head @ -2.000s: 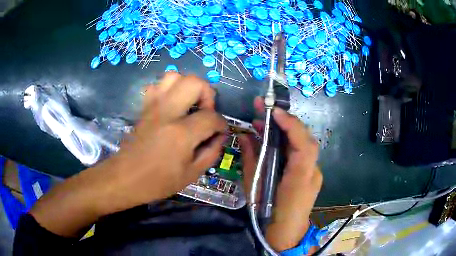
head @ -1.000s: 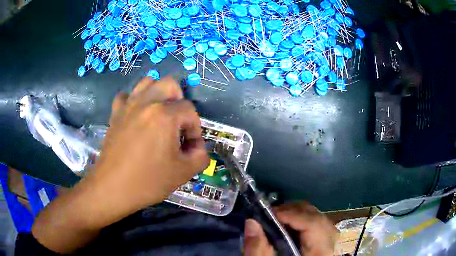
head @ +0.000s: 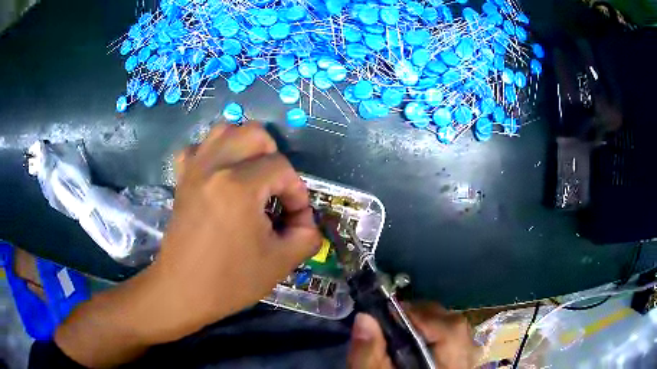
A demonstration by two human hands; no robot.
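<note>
My right hand [head: 421, 335], partly cut off by the bottom edge, holds the dark handle of the soldering iron [head: 371, 285]. A thin tube runs along the iron, and its tip points into the open white socket housing [head: 376, 216]. My left hand [head: 234, 209] is over the left part of the housing with its fingertips pinched together near the iron's tip. What it pinches is hidden by the fingers. A yellow block [head: 322, 251] and part of a green circuit board show inside the housing.
A large pile of blue disc components [head: 324, 58] with silver legs lies at the back. A bagged white cord [head: 94, 205] lies left of my left hand. A black box [head: 619, 144] with a small metal holder [head: 573, 173] stands at the right.
My right hand has come down from the pile to the bottom of the view, bringing the iron's tip into the housing. My left hand has moved slightly and stays pinched over the housing.
</note>
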